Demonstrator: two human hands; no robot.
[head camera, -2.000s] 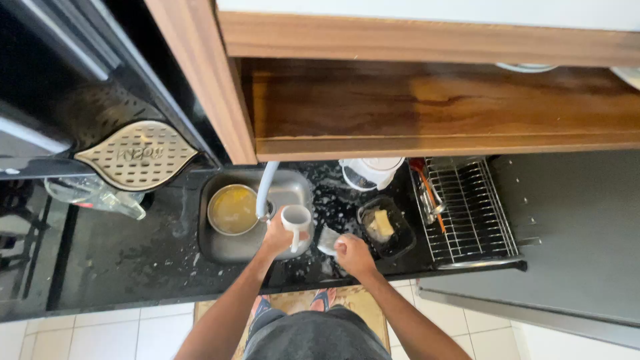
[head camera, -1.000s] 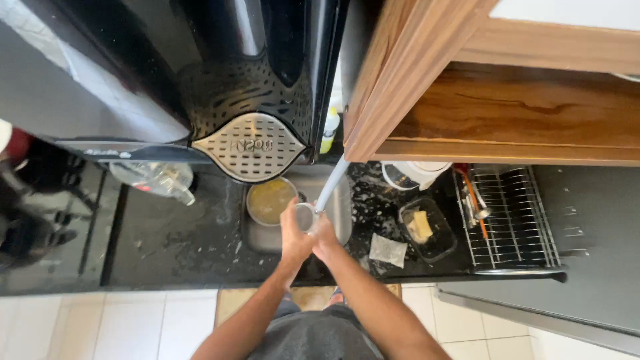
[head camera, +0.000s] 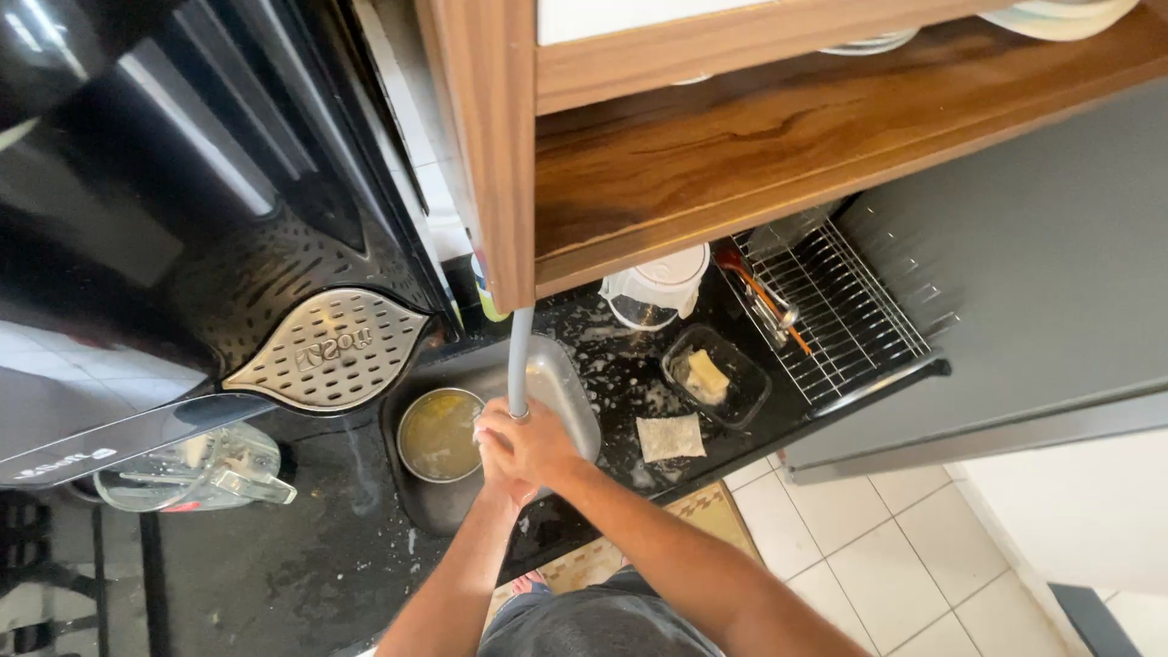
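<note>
Below the mouth of a grey faucet pipe (head camera: 520, 360), my two hands are pressed together over the steel sink (head camera: 558, 374). My left hand (head camera: 497, 456) is mostly covered by my right hand (head camera: 538, 443), whose fingers curl around it. Whether anything is between them is hidden. Just left of my hands, a round metal pot (head camera: 440, 436) of cloudy yellowish liquid stands in the sink. A pale cloth or sponge (head camera: 671, 438) lies flat on the wet black counter to the right. Behind it, a dark clear container (head camera: 744, 388) holds a yellow sponge or block (head camera: 707, 372).
A wire dish rack (head camera: 844, 319) with utensils is at the right, beside a white-lidded container (head camera: 666, 278). A wooden cabinet (head camera: 511, 182) overhangs the sink. A perforated drip tray (head camera: 333, 351) juts from a black appliance at left, above a clear jug (head camera: 205, 470) on the counter.
The light mug seen earlier in my left hand no longer shows. My right hand has let go of the pale cloth, now on the counter, and joined my left under the faucet.
</note>
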